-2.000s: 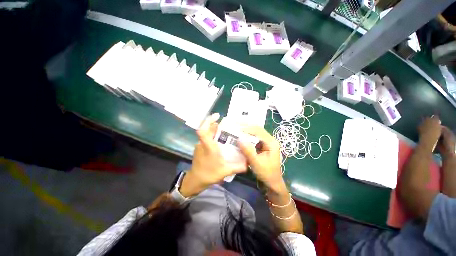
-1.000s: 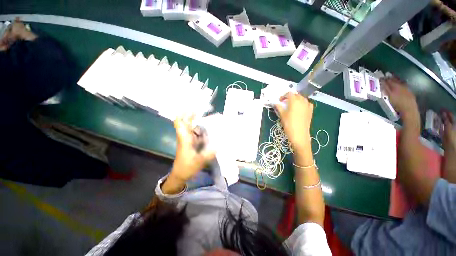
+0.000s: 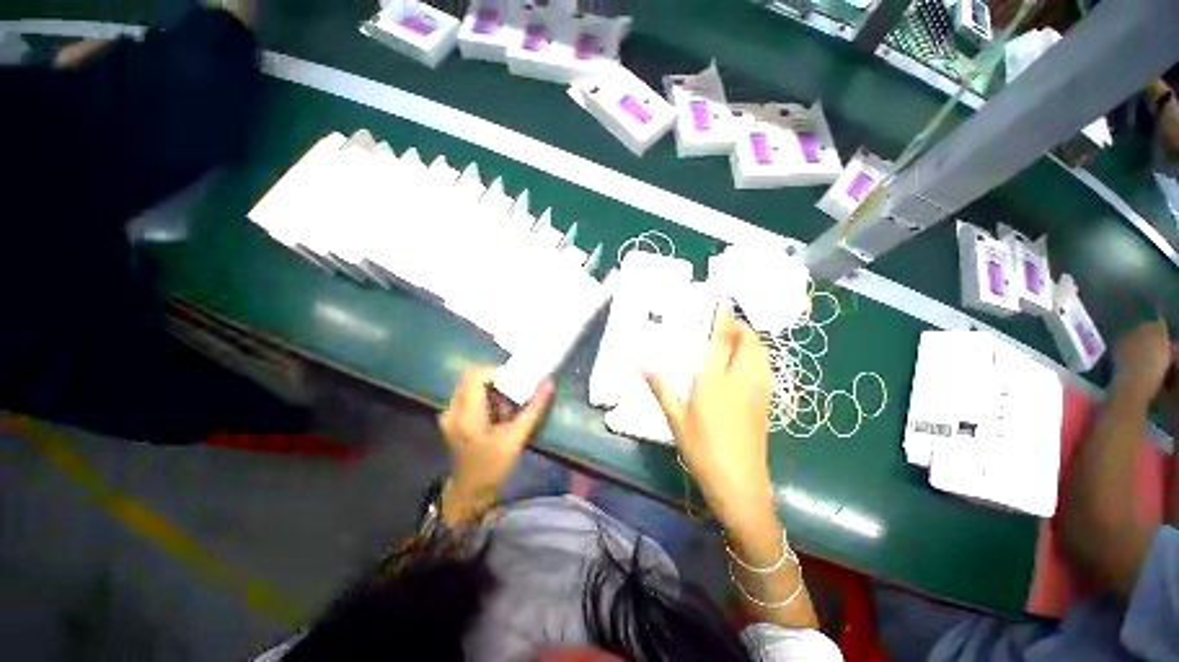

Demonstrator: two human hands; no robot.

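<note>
My left hand (image 3: 485,433) holds the near end of a white erected carton (image 3: 559,347) between thumb and fingers, at the right end of the row of erected cartons (image 3: 414,226). The row's pointed flaps make a sawtooth edge. My right hand (image 3: 727,414) is over the right side of the flat carton blanks (image 3: 634,330), thumb and fingers spread around their edge. I cannot tell whether it grips one. A low stack of small white pieces (image 3: 765,285) lies beyond its fingertips.
Rubber bands (image 3: 804,388) lie right of my right hand. A grey post (image 3: 957,168) slants over the white strip. Purple-panel cartons (image 3: 763,145) stand beyond the strip. Another blank stack (image 3: 989,420) lies beside a red mat (image 3: 1073,517) with a neighbour's arm. A dark-clothed person is at left.
My left hand has moved a carton against the row's right end. My right hand has come back from the small white stack to the blanks. The neighbour's hands have drawn back from the line cartons.
</note>
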